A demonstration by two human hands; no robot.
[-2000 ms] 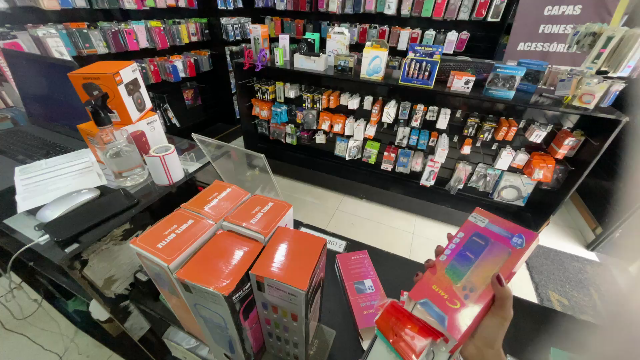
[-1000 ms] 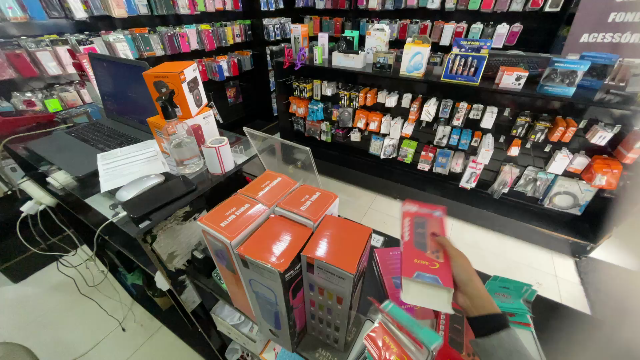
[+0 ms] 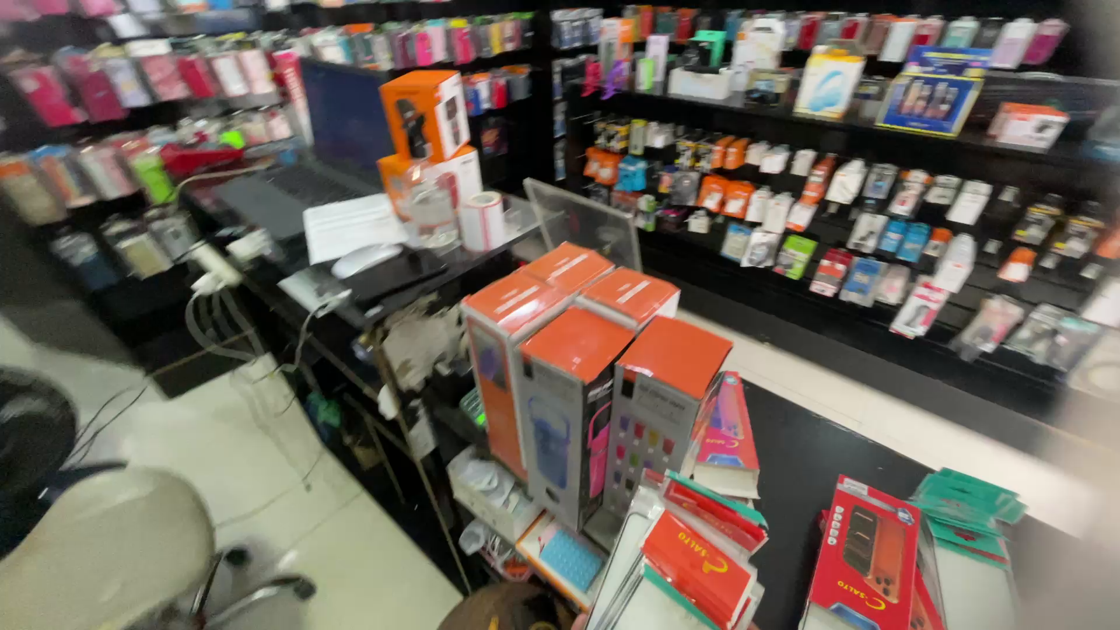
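Note:
At the bottom centre, a bundle of flat phone-accessory packages [image 3: 700,560] in red, green and clear plastic is held up at a tilt. Only a sliver of my left hand [image 3: 580,620] shows at its lower left edge; the grip is mostly hidden. My right hand is out of view. A red phone-case box [image 3: 862,547] with a printed phone lies at the lower right, beside a pile of green-topped packages [image 3: 971,534]. Another red and pink box [image 3: 728,437] lies on the black counter behind the bundle, close to the tall boxes.
Several tall orange-topped bottle boxes [image 3: 577,346] stand left of the bundle. Further left are a laptop [image 3: 346,122], a mouse [image 3: 367,260], papers [image 3: 350,227], a label roll [image 3: 482,221] and hanging cables. A beige chair [image 3: 114,551] stands lower left. Accessory racks line the back.
My right hand, seen holding a red box one second ago, has left the view. A red box now lies beside the green-topped pile. The view has turned left.

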